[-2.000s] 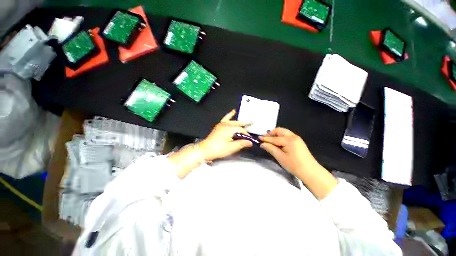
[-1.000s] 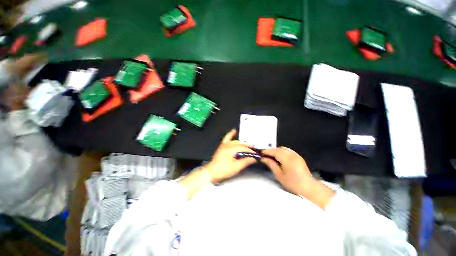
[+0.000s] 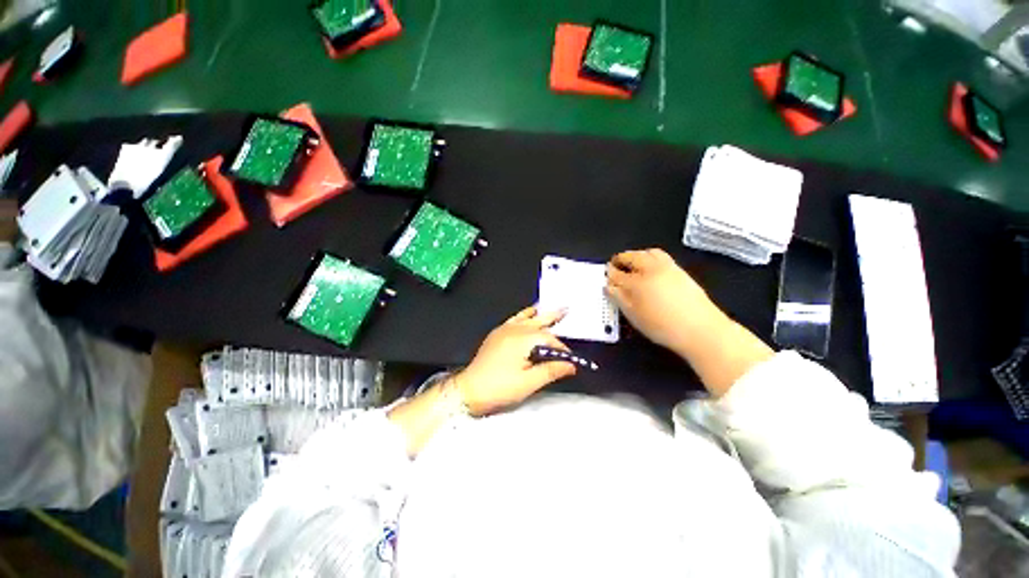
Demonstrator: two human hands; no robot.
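A white cover plate (image 3: 581, 299) with corner holes lies flat on the black mat in front of me. My left hand (image 3: 510, 359) holds a narrow black strip (image 3: 564, 357) with a row of pale dots, and its fingertips touch the plate's lower left edge. My right hand (image 3: 645, 288) is at the plate's upper right corner with its fingers bunched and pressed there. Whether a small part is between those fingertips is hidden.
Circuit boards in black housings (image 3: 437, 243) lie at left, some on orange-red pads (image 3: 311, 186). A plate stack (image 3: 745, 203), smartphone (image 3: 805, 296) and long white box (image 3: 895, 296) are at right. The green belt (image 3: 485, 68) carries more units. Boxed plates (image 3: 231, 463) are below; another person's sleeve (image 3: 68, 406) is at left.
My right hand has left the strip and moved up to the plate's upper right corner. My left hand still holds the strip. Units on the belt have shifted in view.
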